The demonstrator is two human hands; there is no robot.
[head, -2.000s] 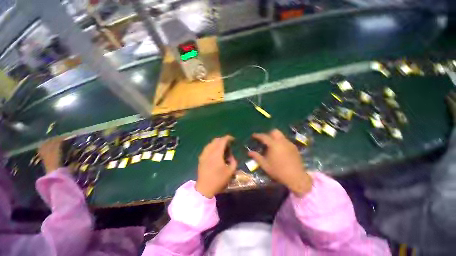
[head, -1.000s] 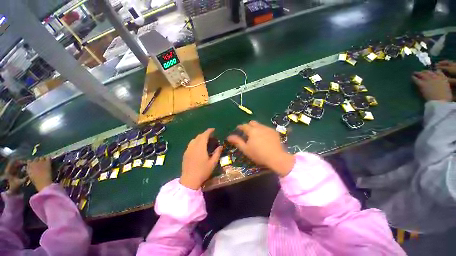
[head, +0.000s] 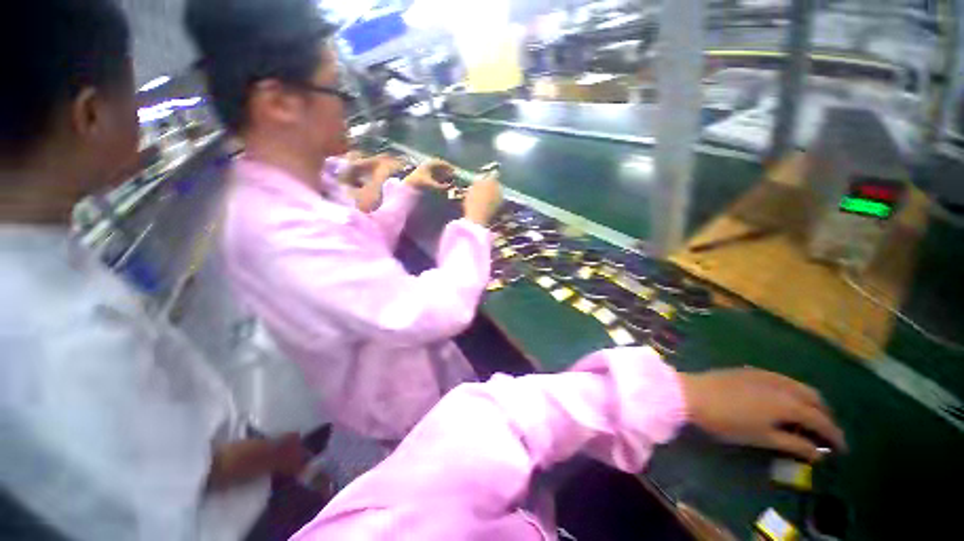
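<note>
My left hand [head: 761, 412] reaches in from a pink sleeve, low at the right, palm down with its fingers bent over the green bench. A white and yellow battery [head: 791, 472] lies just below its fingertips. Whether the fingers hold the attached unit cannot be told, as the hand and blur hide it. Another battery [head: 775, 525] lies at the bottom edge beside a dark watch unit [head: 827, 515]. My right hand is out of the picture.
Rows of watch units [head: 603, 285] lie on the bench [head: 529, 306]. A power supply [head: 861, 201] stands on a wooden board [head: 729, 248], behind a metal post [head: 677, 127]. A person in a pink smock [head: 317, 285] works at the left; another in white [head: 95, 370] stands nearer.
The view has swung to the left and up, so the two people at the left now show. My right hand, the probe and the right-hand pile have left the picture.
</note>
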